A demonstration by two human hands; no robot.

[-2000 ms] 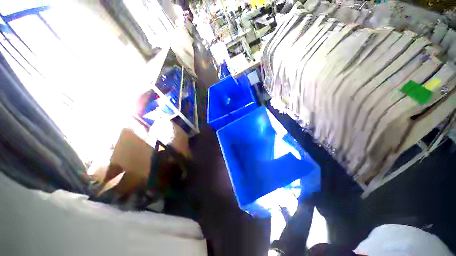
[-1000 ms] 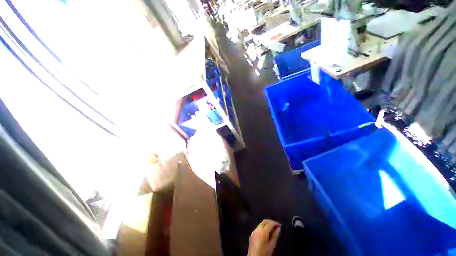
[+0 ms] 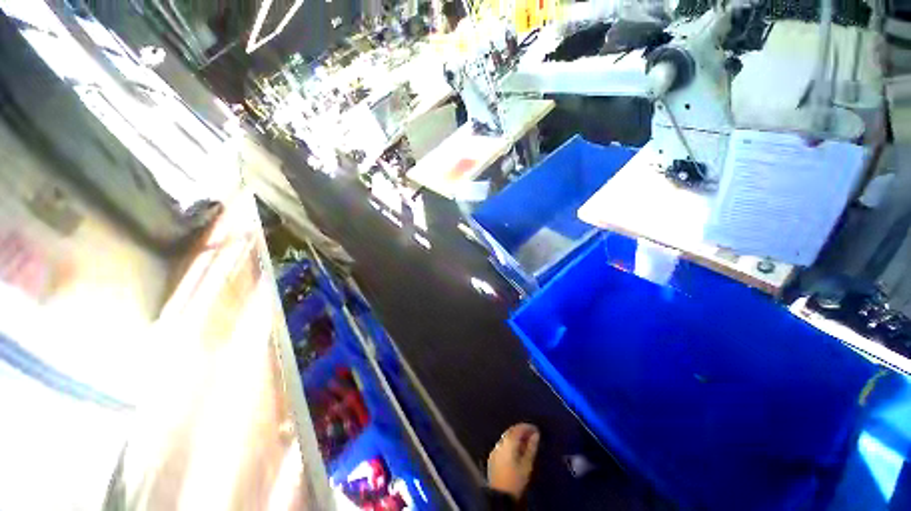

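One bare hand, which looks like my left hand [image 3: 513,458], shows small and blurred at the bottom centre, over the dark aisle floor. Its fingers look loosely curled; no held thing is visible, but the palm side is hidden. My right hand is out of the picture. Nearest to the hand on the right is a large blue crate [image 3: 532,349] on the floor, its inside dark and in shadow. The hand does not touch it.
A dark aisle [image 3: 400,299] runs to the upper left. Blue bins [image 3: 385,439] with red and dark items line its left. On the right stand another blue crate [image 3: 496,255], a sewing machine [image 3: 696,85] on a pale table [image 3: 639,215], and a paper sheet [image 3: 784,195].
The view has moved forward along the aisle, past the covered rack. The sewing tables are nearer, and the left-side bins show from above. The hand came into view and stays low in the picture.
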